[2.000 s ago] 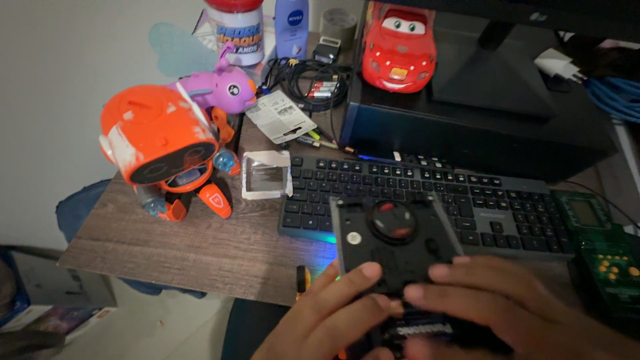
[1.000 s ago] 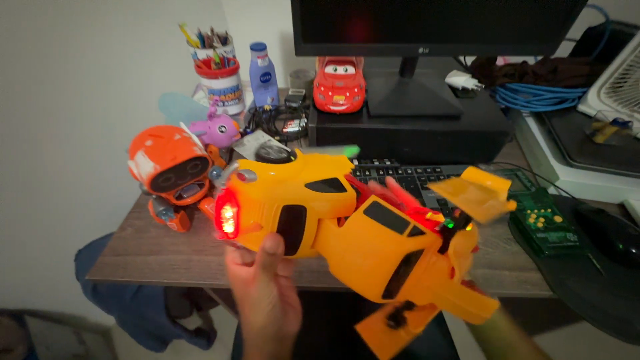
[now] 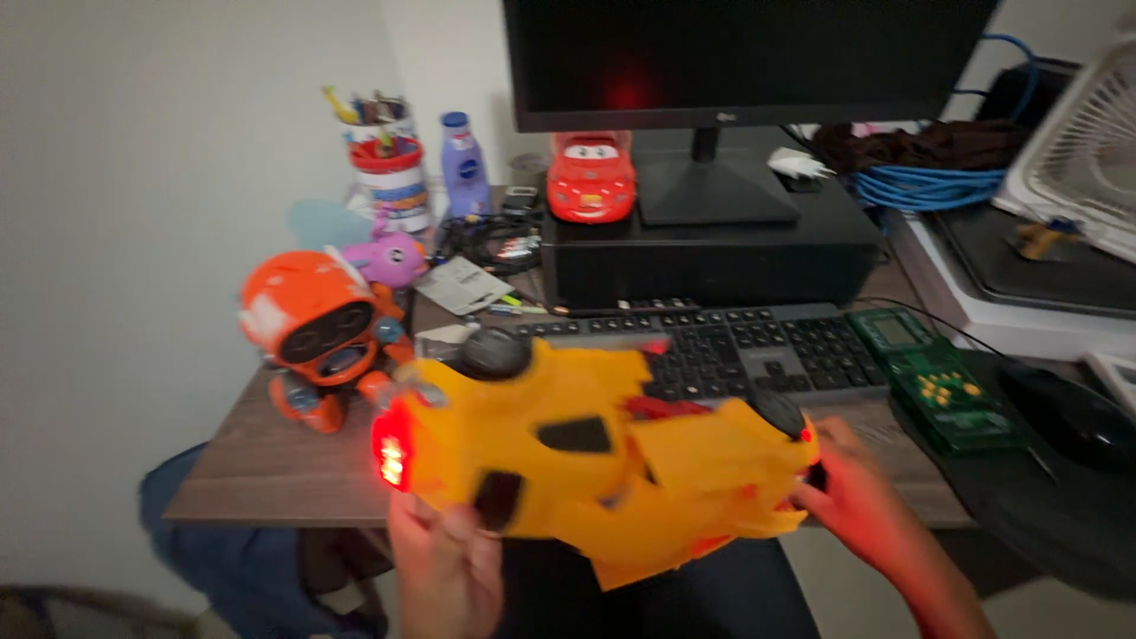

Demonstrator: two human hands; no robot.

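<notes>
A yellow plastic toy car (image 3: 568,444) with folding body panels is held up in front of the desk's near edge, somewhat blurred. Its left end glows red, and black wheels show on its upper side. My left hand (image 3: 448,559) grips that glowing end from below, the thumb on the yellow body. At the opposite end, my right hand (image 3: 848,493) has its fingers on the toy, partly hidden by it; red light falls on the hand and forearm. Behind the toy lies a black computer keyboard (image 3: 781,351), partly covered from view.
An orange toy robot (image 3: 306,311) stands at the left, beside a purple toy (image 3: 390,257). A red toy car (image 3: 592,182) sits on a black riser under the monitor (image 3: 745,53). To the right are a green handheld game (image 3: 950,386) and a black mouse (image 3: 1069,413).
The yellow toy's right-hand panels, spread apart one second ago, now lie closer to its body. Two seconds ago both hands were on a dark device over the keyboard. The view has shifted.
</notes>
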